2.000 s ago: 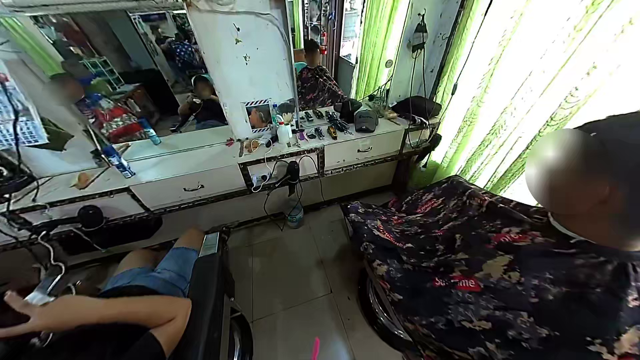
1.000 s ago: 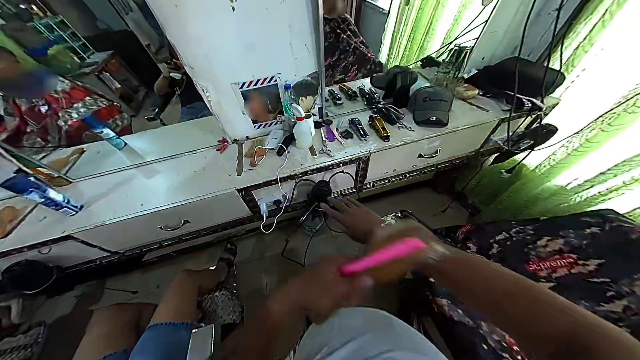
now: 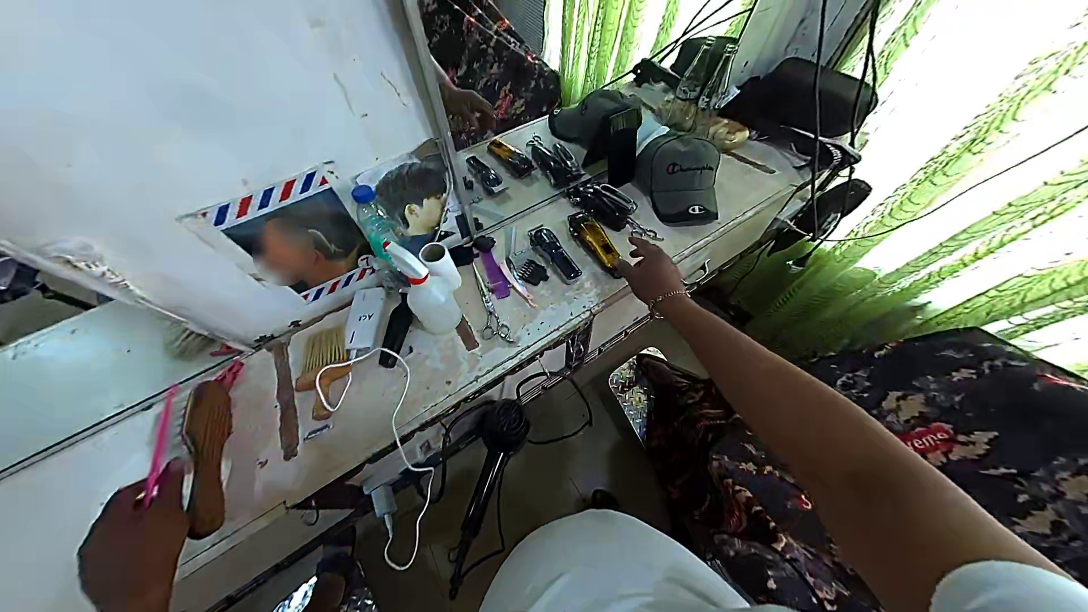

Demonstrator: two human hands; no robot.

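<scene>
My left hand (image 3: 136, 540), at the lower left of the head view, holds a thin pink comb (image 3: 161, 442) upright beside a wooden-backed brush (image 3: 206, 459) on the counter. My right hand (image 3: 653, 270), with a bracelet at the wrist, reaches over the counter's front edge. Its fingertips are at the lower end of a yellow hair clipper (image 3: 593, 242); whether they grip it cannot be told. A black hair clipper (image 3: 554, 253) lies just left of that one. Further left are a purple-handled tool (image 3: 493, 270), metal scissors (image 3: 493, 316) and a white spray bottle (image 3: 432, 297).
Grey caps (image 3: 680, 178) and glass bottles (image 3: 718, 76) stand at the counter's far right. A neck brush (image 3: 325, 357) and a white charger box (image 3: 365, 319) with a cable are left of centre. A hair dryer (image 3: 489, 476) hangs below the counter. A patterned cape (image 3: 960, 408) spreads at right.
My hands, close together a second ago, are now far apart: the left over the counter with the pink comb, the right at the clippers. The view has moved closer to the counter.
</scene>
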